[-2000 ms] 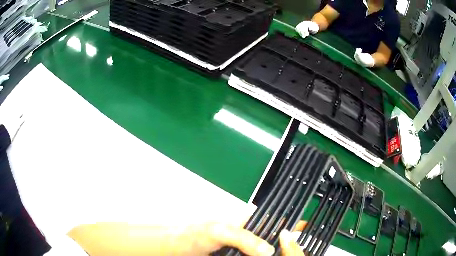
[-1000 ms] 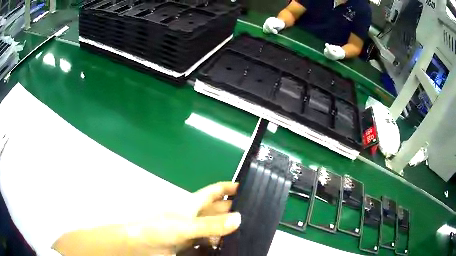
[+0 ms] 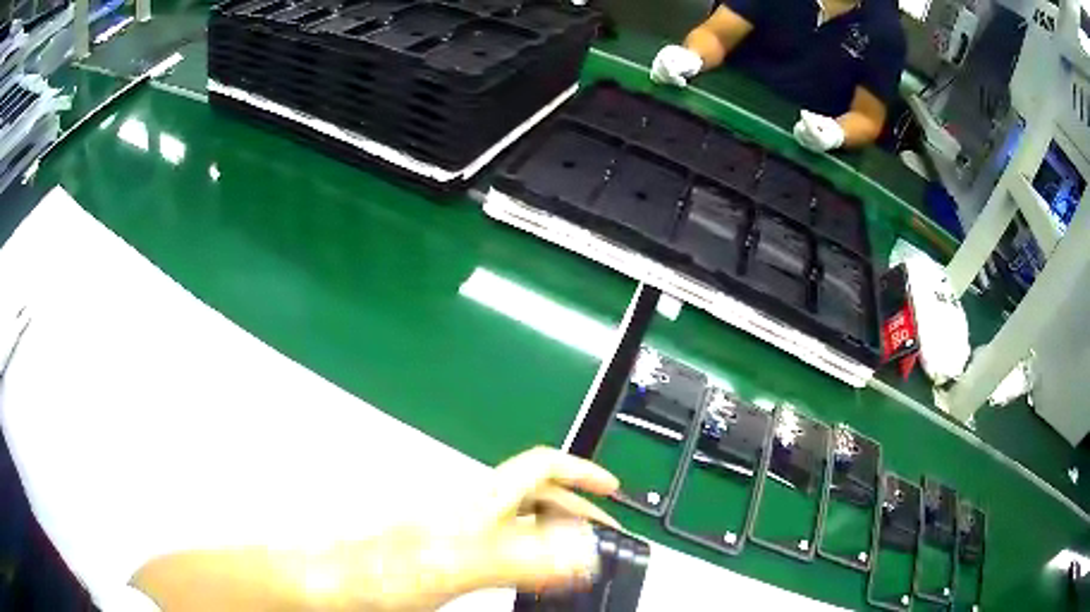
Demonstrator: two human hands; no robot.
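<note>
My left hand (image 3: 526,544), bare, reaches in from the lower left. It is closed around a dark stack of phone middle frames (image 3: 624,571), which is cut off by the bottom edge. Part of the stack is hidden behind my hand. My right hand is not in view. Several phone middle frames (image 3: 720,436) lie flat, side by side, on the green surface to the right of the stack. Their dark filled ends point away from me.
A black blister tray (image 3: 645,179) with a white edge lies beyond the row. A tall stack of black trays (image 3: 359,108) stands at far left. A black divider strip (image 3: 616,365) crosses the green surface. A white cover (image 3: 215,395) lies nearest me. A person in white gloves (image 3: 677,65) is opposite.
The stack and my left hand have moved down towards the bottom edge. The leftmost frame of the row, covered by the stack before, now shows. The view has shifted slightly since one second ago.
</note>
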